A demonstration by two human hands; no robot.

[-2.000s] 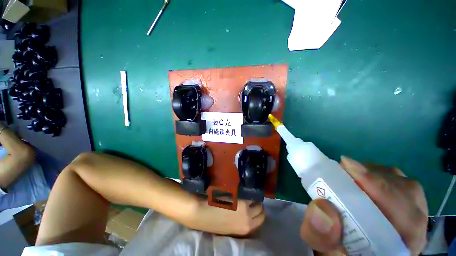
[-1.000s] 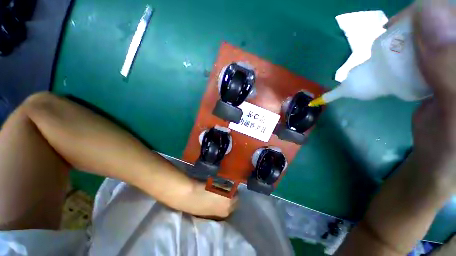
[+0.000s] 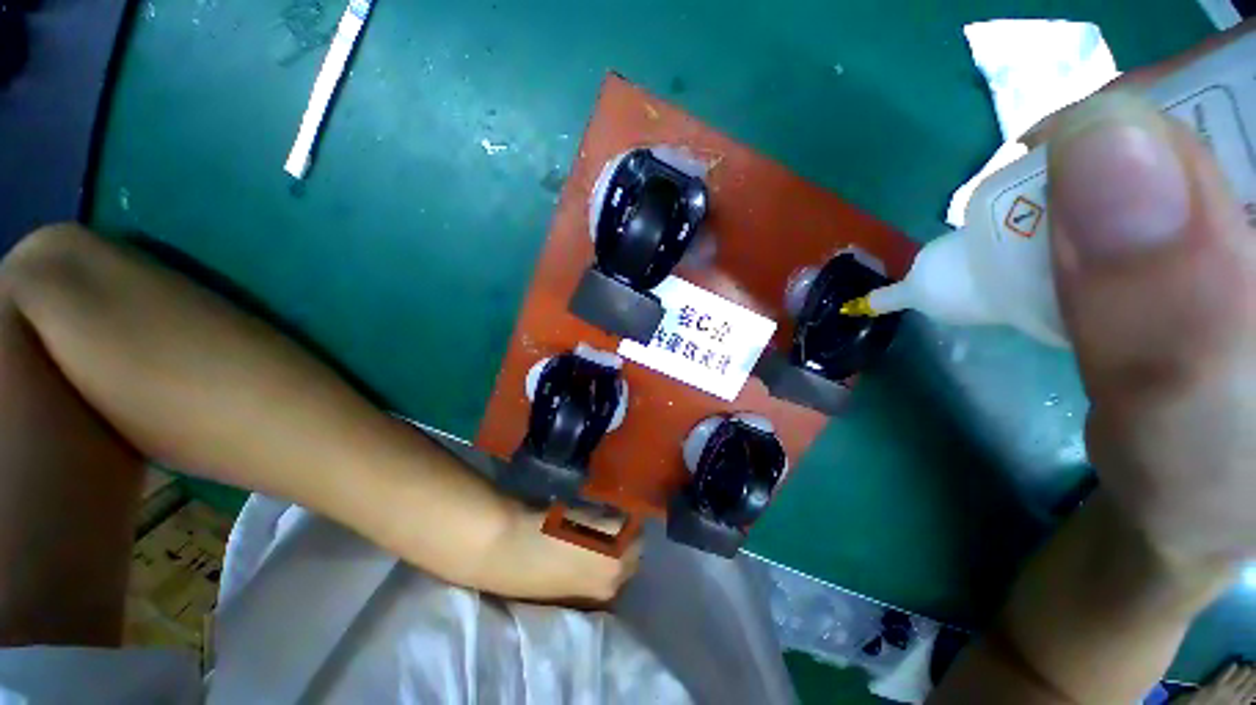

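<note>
The reddish-brown fixture (image 3: 744, 179) lies tilted in view on the green bench, with black housings at its stations and a white label (image 3: 698, 336) in its centre. My right hand (image 3: 1143, 262) is shut on a white glue bottle (image 3: 985, 262). The bottle's yellow tip is at the inside of the right-hand upper housing (image 3: 831, 331); whether it touches is unclear. The upper left housing (image 3: 647, 221) and two lower housings (image 3: 576, 409) sit uncovered. My left hand (image 3: 585, 567) lies at the fixture's loop handle, which overlaps it; its fingers are hidden.
A narrow white strip (image 3: 328, 90) lies at the upper left. A crumpled white paper (image 3: 1040, 69) lies behind the bottle. A dark mat edge (image 3: 62, 124) is at the far left. Small black parts (image 3: 895, 634) show below the bench edge. My left forearm crosses the lower left.
The view has turned and shifted, so the fixture now appears tilted. The bottle tip has moved from the housing's lower rim to inside its hollow. My left hand remains at the handle.
</note>
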